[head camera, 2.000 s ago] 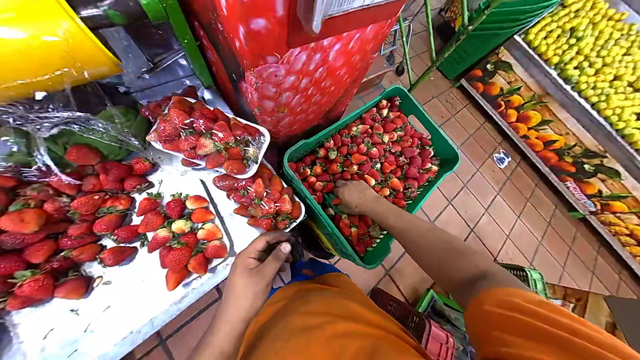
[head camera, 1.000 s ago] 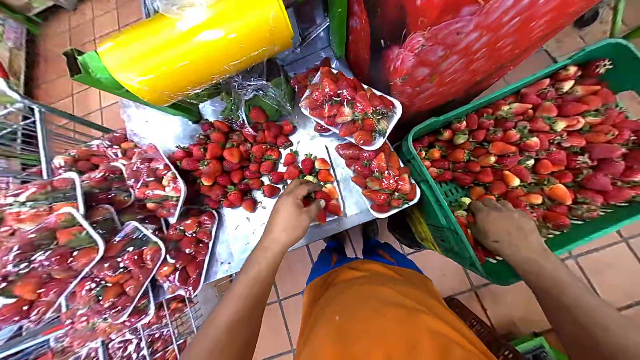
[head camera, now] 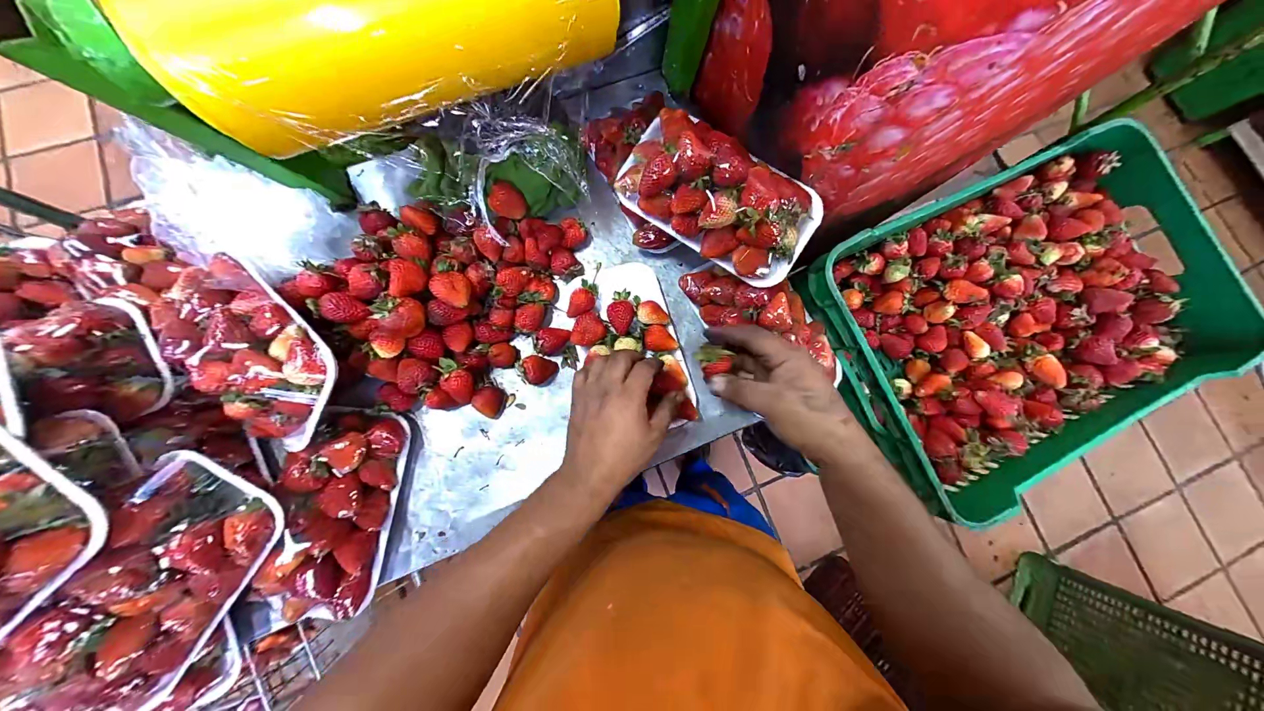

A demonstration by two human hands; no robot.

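A white foam tray (head camera: 642, 283) with several strawberries lies on the metal table (head camera: 464, 474). Over its near part rests my left hand (head camera: 620, 400), fingers bent down on the berries; what lies under the fingertips is hidden. Just right of the tray, my right hand (head camera: 780, 385) holds a strawberry (head camera: 716, 361) between thumb and fingers. Behind that hand is a wrapped tray of strawberries (head camera: 736, 296). A loose heap of strawberries (head camera: 434, 296) covers the table to the left of the foam tray. The green plastic crate (head camera: 1220, 326) of strawberries stands at the right.
Wrapped strawberry trays (head camera: 326, 375) are piled at the left. Another filled tray (head camera: 812, 212) leans on others at the back. A yellow roll (head camera: 365, 59) and clear plastic film (head camera: 237, 217) lie behind the heap. A dark green crate (head camera: 1136, 632) sits on the tiled floor.
My right hand has moved from the green crate to beside the foam tray, now with a strawberry in its fingers. My left hand stays at the tray, where it was a second ago.
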